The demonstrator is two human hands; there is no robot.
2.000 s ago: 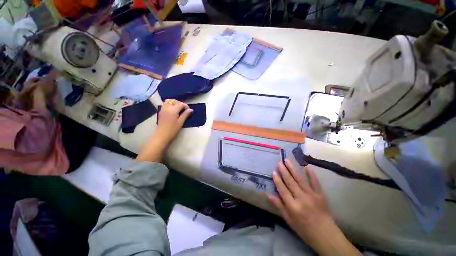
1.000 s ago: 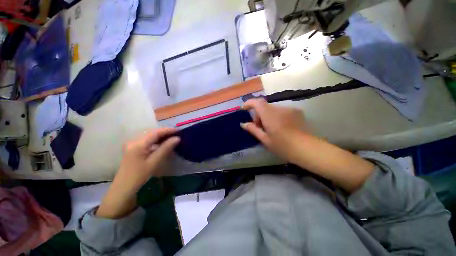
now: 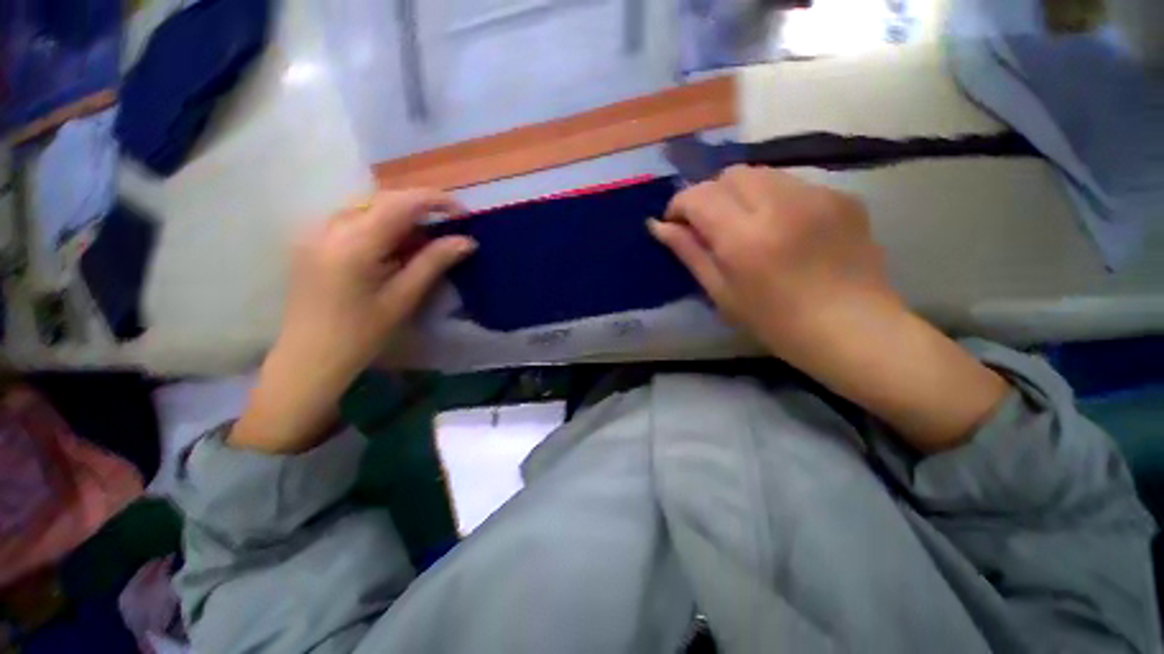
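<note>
A dark navy flap piece lies on the lower leaf of the clear sewing template, its straight upper edge along the red guide strip. My left hand pinches its upper left corner between thumb and fingers. My right hand pinches its upper right corner. The orange-brown hinge tape runs just above the strip. The upper leaf with its black-edged slot lies open flat beyond the tape. The flap piece covers the slot of the lower leaf. The picture is blurred.
Dark flap pieces and light pieces lie at the left, with another dark piece near the edge. A dark strip runs right from the template. Light fabric hangs at upper right. The needle plate is cut off at top.
The dark piece came from the left onto the template, and both hands now hold it by its upper corners. Since one second ago its straight edge has come closer to the red strip. The view has tilted down.
</note>
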